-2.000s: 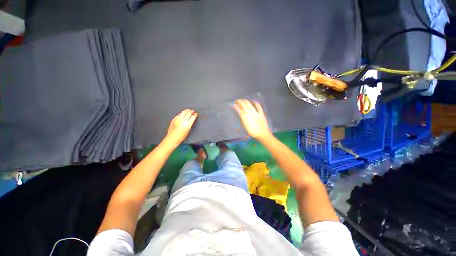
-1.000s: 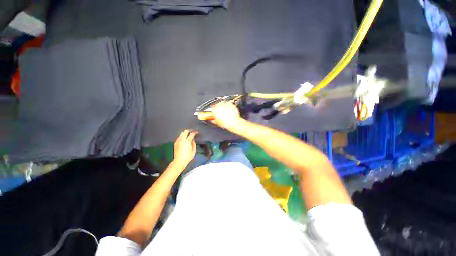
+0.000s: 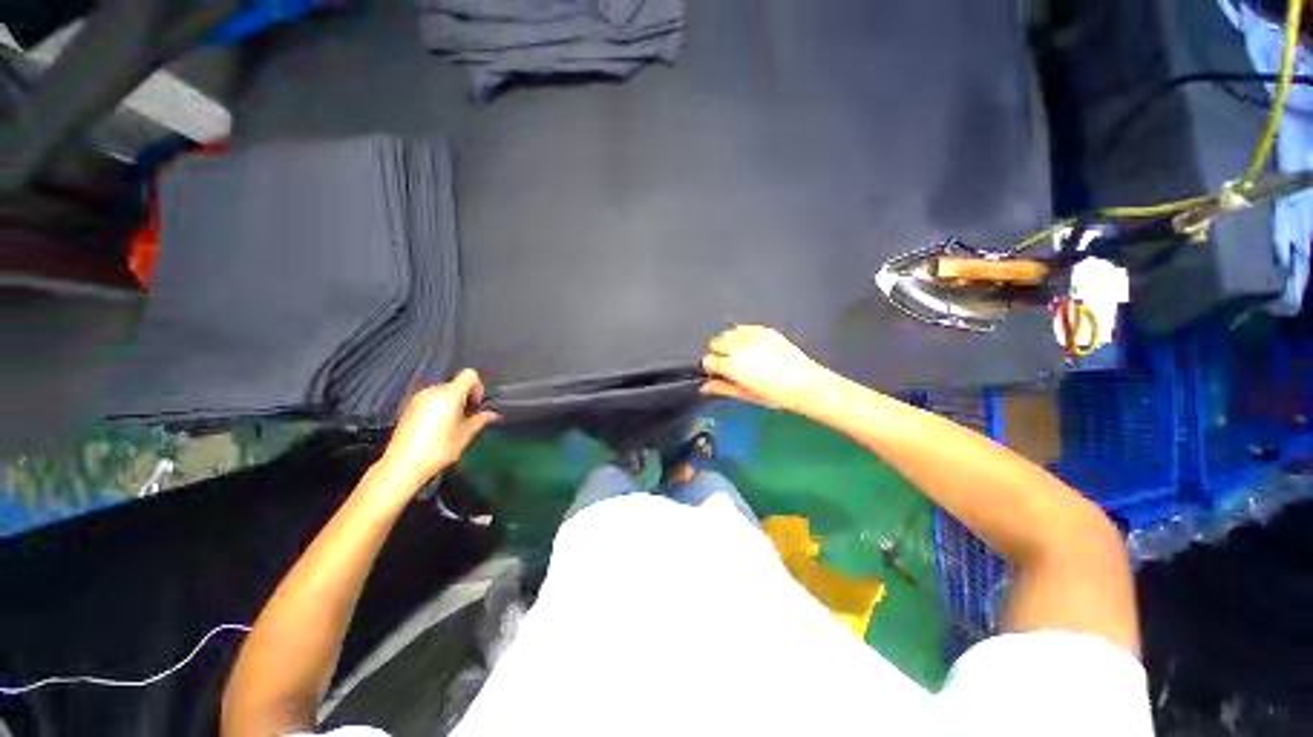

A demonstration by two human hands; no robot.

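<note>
A dark grey garment piece (image 3: 598, 389) is stretched between my hands along the front edge of the pressing table (image 3: 648, 216). My left hand (image 3: 444, 421) pinches its left end. My right hand (image 3: 756, 366) pinches its right end. Part of the cloth hangs below the table edge. The steam iron (image 3: 962, 284), silver with an orange-brown handle, lies on the table right of my right hand, untouched. A neat grey stack (image 3: 281, 267) with fanned edges lies left of my left hand.
A looser folded grey pile (image 3: 565, 36) lies at the far side. A white patch with a red-orange mark (image 3: 1090, 310) is beside the iron. A yellow hose (image 3: 1148, 210) runs to the iron from the right. Blue crates (image 3: 1116, 432) stand at right. Yellow cloth (image 3: 821, 573) lies on the floor.
One second ago my right hand held the iron near the table's front middle; now the iron lies at the right, released. Both hands now hold the garment piece's front edge, farther apart.
</note>
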